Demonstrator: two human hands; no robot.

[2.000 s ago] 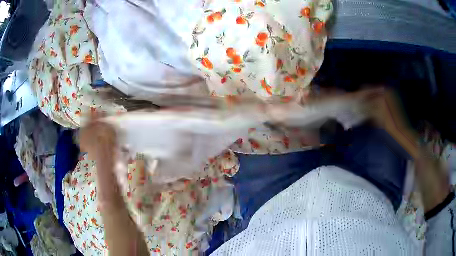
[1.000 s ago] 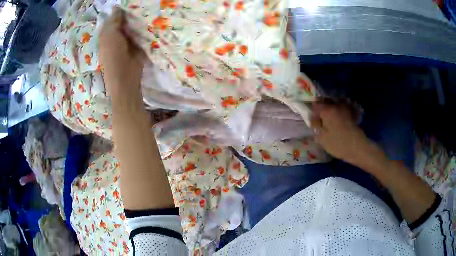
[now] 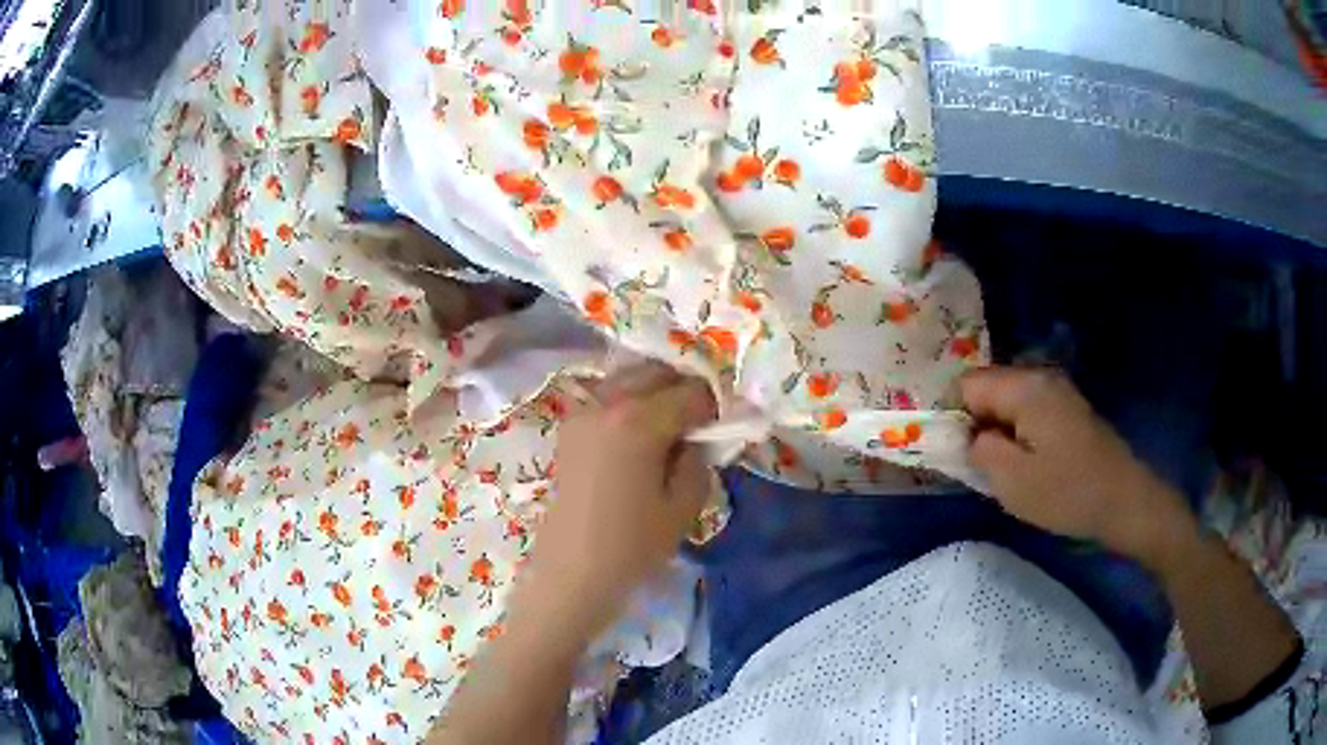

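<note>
A large panel of cream fabric with orange flowers [image 3: 815, 189] spreads from the top of the view over the table's near edge. My left hand [image 3: 640, 437] is at its lower edge, fingers closed on the cloth near a small gathered bit of pale fabric. My right hand [image 3: 1041, 444] pinches the right end of a narrow folded fabric edge [image 3: 881, 432] with an orange flower strip. This edge is stretched between both hands. The left fingertips are partly blurred.
The grey-white table edge with a ruler scale [image 3: 1077, 109] curves across the upper right. A heap of flowered cloth [image 3: 349, 568] lies at lower left beside a deep blue edge [image 3: 211, 422]. Greyish cloth [image 3: 131, 408] lies at far left. Orange-red handles [image 3: 1304, 58] show at upper right.
My left hand has come down and right from the upper left to the panel's lower edge. My right hand has moved slightly right and down. The panel now hangs flatter, its edge pulled sideways.
</note>
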